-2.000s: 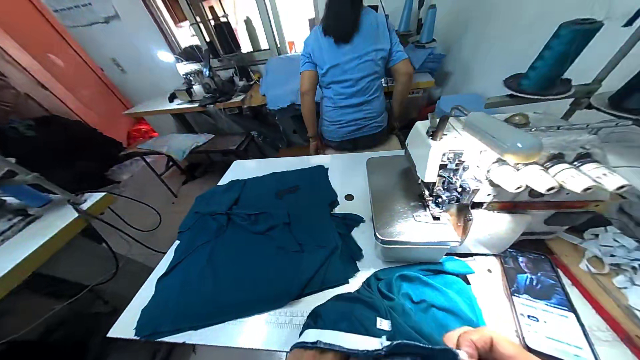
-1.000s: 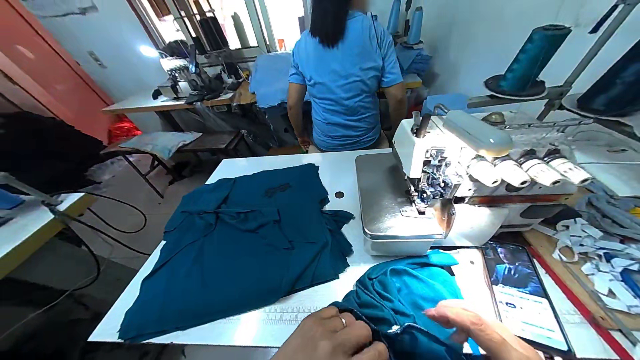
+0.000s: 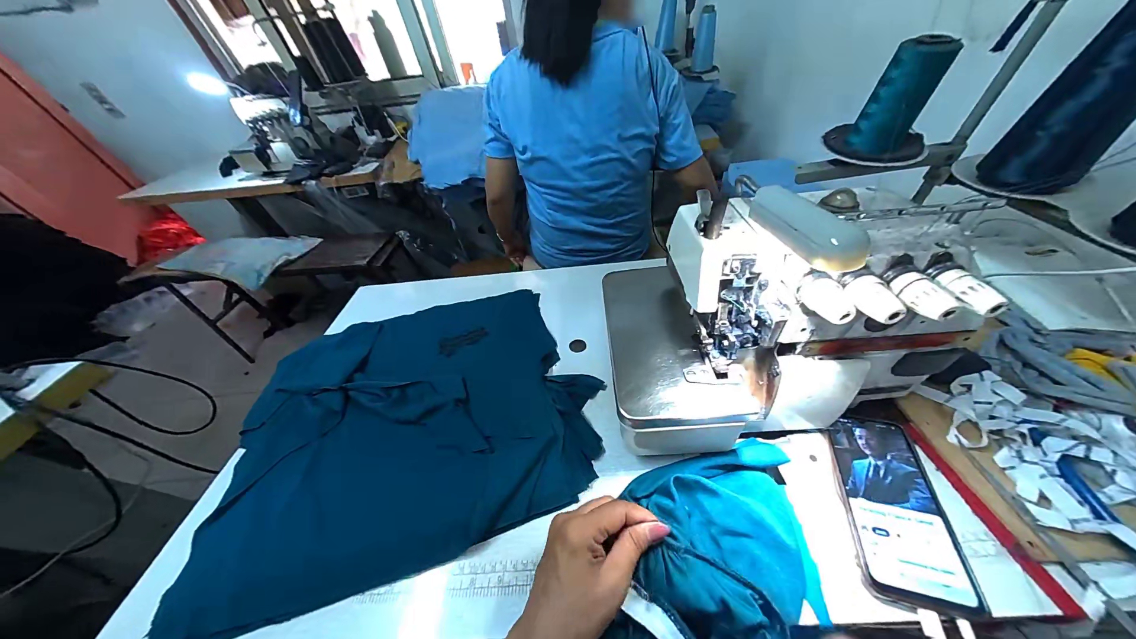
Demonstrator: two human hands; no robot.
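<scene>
A bunched teal garment (image 3: 723,532) lies at the front edge of the white table, just below the overlock sewing machine (image 3: 737,311). My left hand (image 3: 590,559) pinches its fabric between thumb and forefinger, beside a strip of white edging. Of my right hand nothing can be made out; the lower part of the garment runs off the frame. A stack of dark teal fabric pieces (image 3: 399,461) is spread flat left of my left hand, apart from it.
A phone (image 3: 905,515) with a lit screen lies right of the garment. White fabric scraps (image 3: 1038,444) heap at the right. Thread cones (image 3: 901,98) stand behind the machine. A person in a blue shirt (image 3: 586,142) sits beyond the table.
My left hand has moved from the garment's near left side up to its upper left part. My right hand, over the garment a second ago, has gone from sight.
</scene>
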